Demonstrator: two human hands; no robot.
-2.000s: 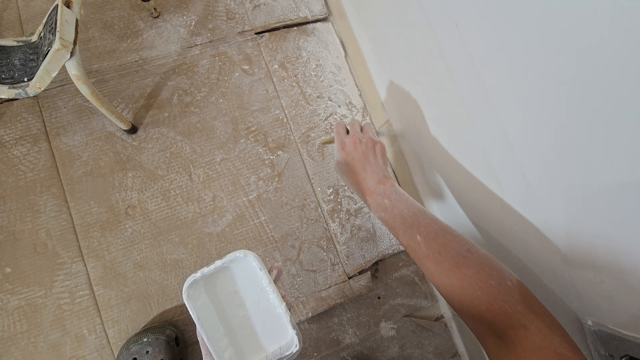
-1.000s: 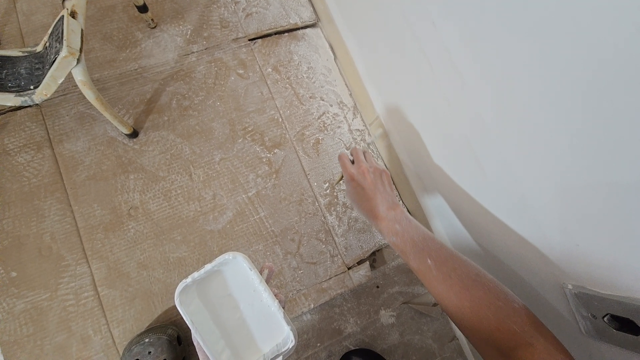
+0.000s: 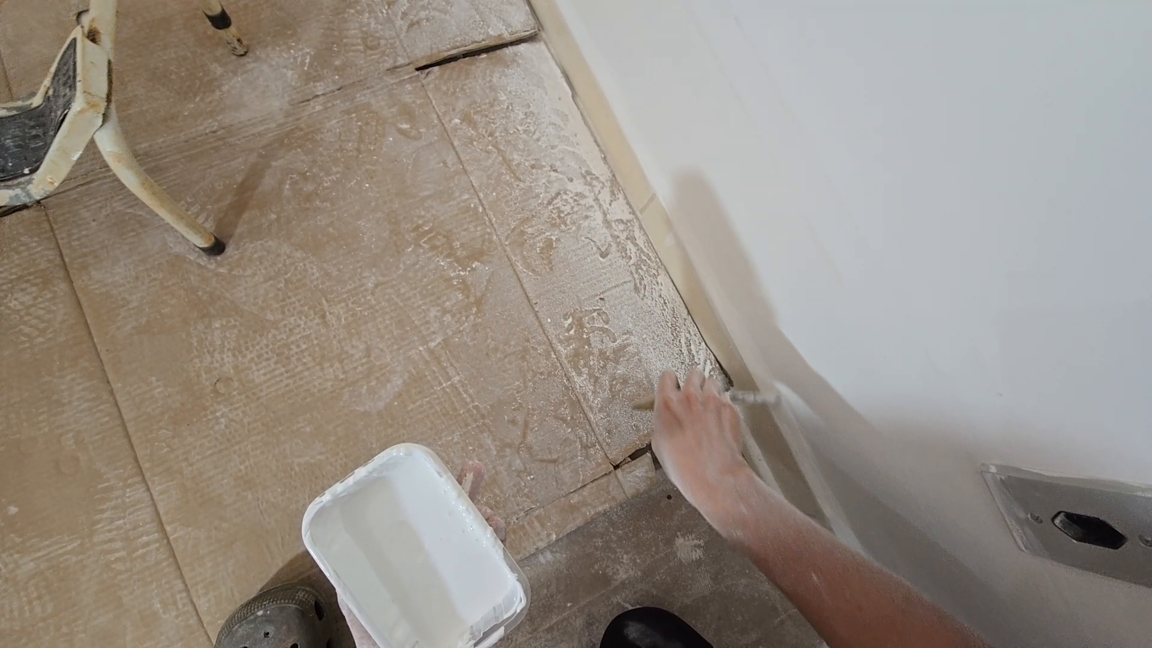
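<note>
My right hand (image 3: pixel 700 441) is closed around a thin paintbrush (image 3: pixel 754 397), whose handle tip pokes out left of the fingers. The brush's blurred head is at the lower wall, by the baseboard (image 3: pixel 684 270). From below, my left hand (image 3: pixel 481 495) holds a white plastic tub (image 3: pixel 414 549); only some fingers and part of the palm show at its sides. Inside the tub is white liquid that looks like paint. The white wall (image 3: pixel 918 225) rises at the right, with my arm's shadow on it.
Dusty brown floor tiles (image 3: pixel 297 360) bear white smears, thickest along the baseboard. A cream metal step stool's leg (image 3: pixel 153 184) stands at upper left. A grey outlet plate (image 3: pixel 1071 526) sits on the wall at lower right. My shoe (image 3: pixel 274 619) and a dark rounded thing (image 3: pixel 655 628) show at the bottom.
My right hand has moved back along the baseboard, nearer to my body. The tub remains in my left hand. The outlet plate has come further into view.
</note>
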